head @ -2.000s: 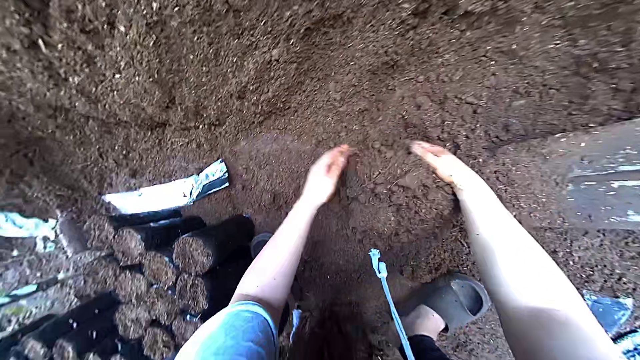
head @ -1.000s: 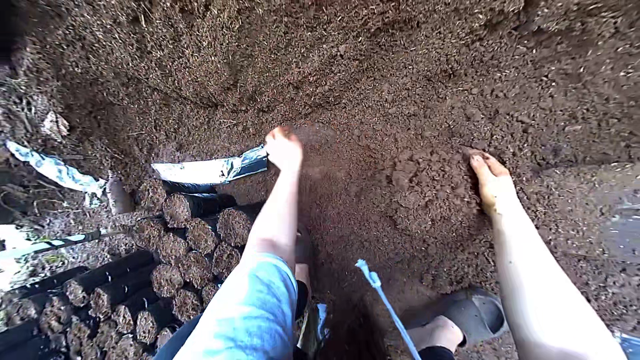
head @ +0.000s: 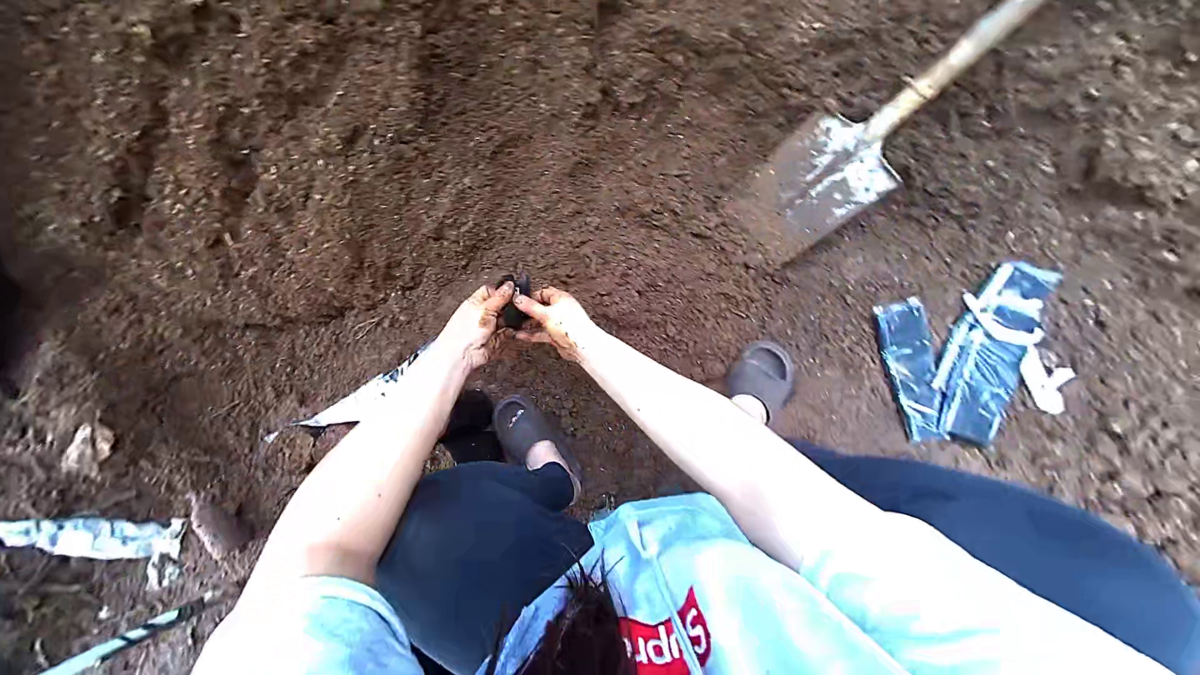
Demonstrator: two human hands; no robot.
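Observation:
Near the middle of the head view, my left hand (head: 476,326) and my right hand (head: 557,322) meet at a small black plastic bag (head: 515,302). Fingers and thumbs of both hands pinch it from either side, and its shape is partly hidden by them. Soil marks the fingers. Brown loose soil (head: 600,206) lies beneath and beyond the hands. Beside my left forearm a strip of silvery and black plastic (head: 361,403) rests on the soil, partly covered by the arm.
A shovel (head: 834,178) lies at upper right, its blade tip in the soil. Bundles of flat black plastic bags (head: 994,352) with white ties lie at right. My feet in grey clogs (head: 760,376) are below the hands. Another plastic strip (head: 94,538) and a pole (head: 127,639) lie at lower left.
My left hand has left the plastic strip it touched a second ago. Both hands, apart before, are now together on black plastic. The view has shifted, bringing in the shovel and bag bundles.

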